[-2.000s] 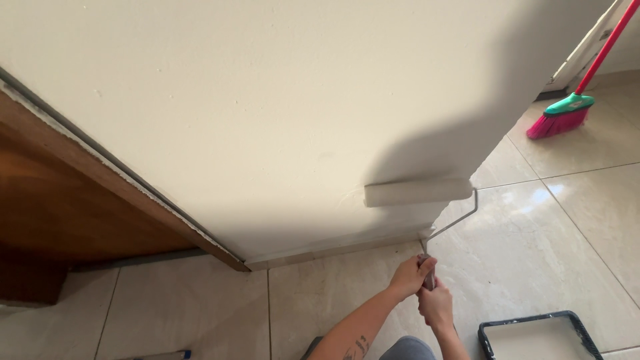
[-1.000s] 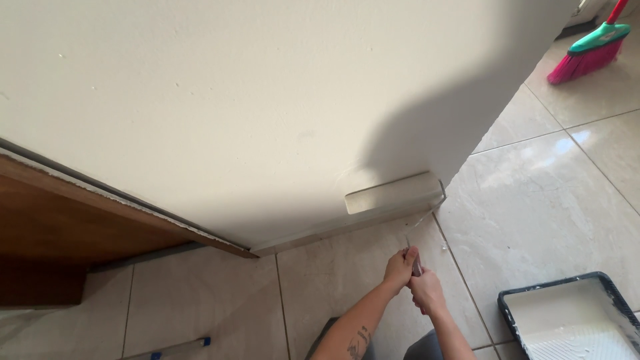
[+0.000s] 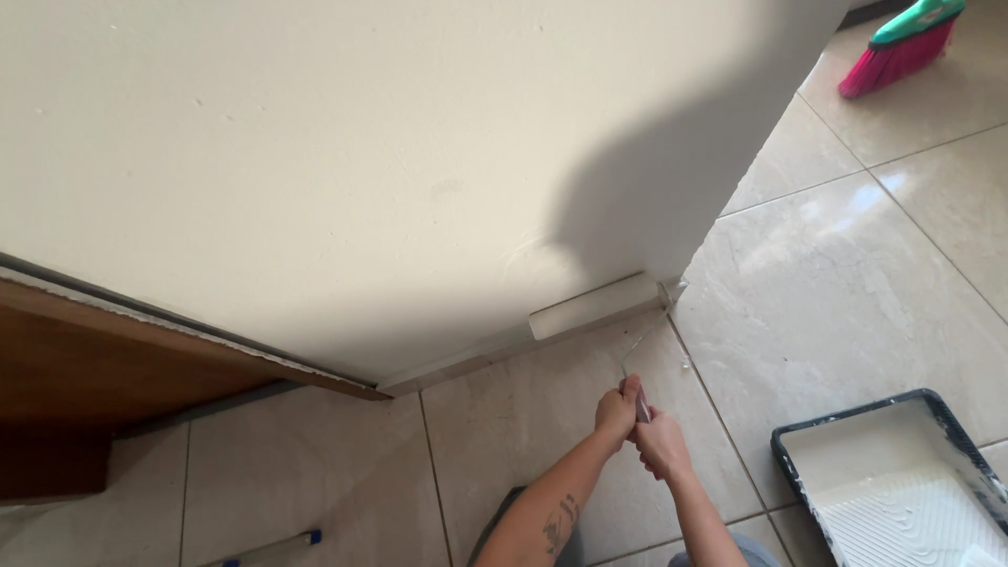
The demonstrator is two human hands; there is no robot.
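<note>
My left hand (image 3: 617, 414) and my right hand (image 3: 661, 446) both grip the handle of a paint roller, the left one nearer the wire frame. The white roller cover (image 3: 596, 305) lies against the foot of the off-white wall (image 3: 409, 173), just above the narrow baseboard and close to the wall's right corner. At the lower right a black-rimmed paint tray (image 3: 807, 417) holds white paint over its ridged slope. Much of the handle is hidden by my fingers.
A brown wooden door frame (image 3: 197, 339) borders the wall at left. A pink-bristled broom (image 3: 898, 59) stands on the floor tiles (image 3: 835, 283) at upper right. A tool with blue ends (image 3: 272, 549) lies on the floor at bottom left.
The roller has moved down the wall toward the baseboard, my hands moving down with it. The view has shifted, showing more of the paint tray.
</note>
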